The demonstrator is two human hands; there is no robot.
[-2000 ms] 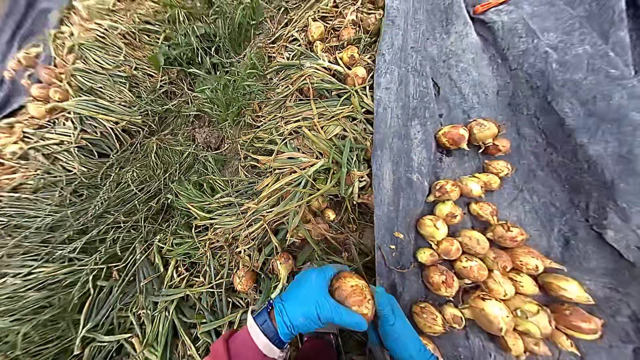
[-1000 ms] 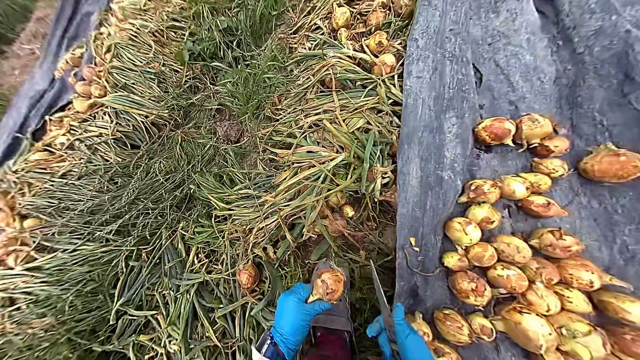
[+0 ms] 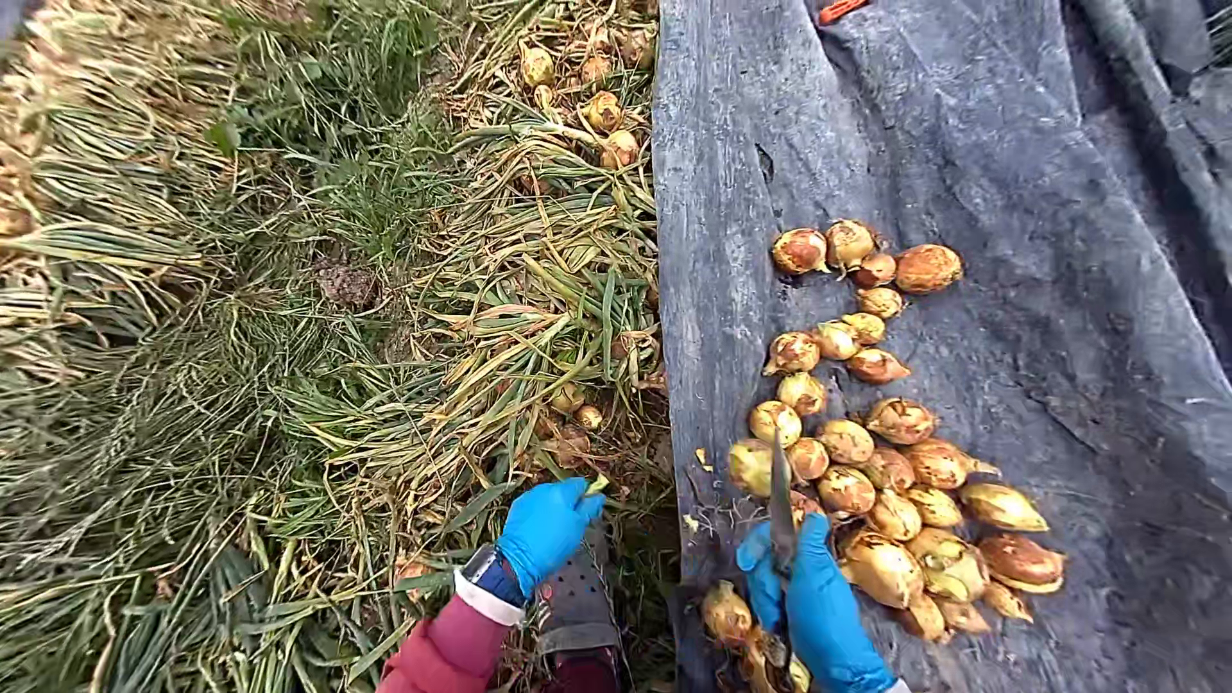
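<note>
My left hand [image 3: 547, 531], in a blue glove with a watch at the wrist, is over the cut leaves, its fingers closed on a small green onion-stem piece [image 3: 597, 485]. My right hand [image 3: 808, 597], also gloved in blue, grips a knife [image 3: 781, 500] whose blade points up and away, over the near left part of the onion pile. Many yellow-brown onions [image 3: 893, 515] lie on a dark ground cloth [image 3: 1107, 404]. A few onions [image 3: 727, 612] lie on the cloth just left of my right hand. The knife's handle is mostly hidden by my fingers.
Onion tops [image 3: 539, 337] cover the ground left of the cloth, with more onions [image 3: 603, 113] among them. Between my hands a grey shoe [image 3: 577, 602] stands by the cloth's edge. An orange object [image 3: 842, 11] rests on the cloth at the top.
The onion that my left hand held is out of that hand. A large onion stands at the upper right of the pile, where two seconds ago there was none. My right hand has moved over the cloth.
</note>
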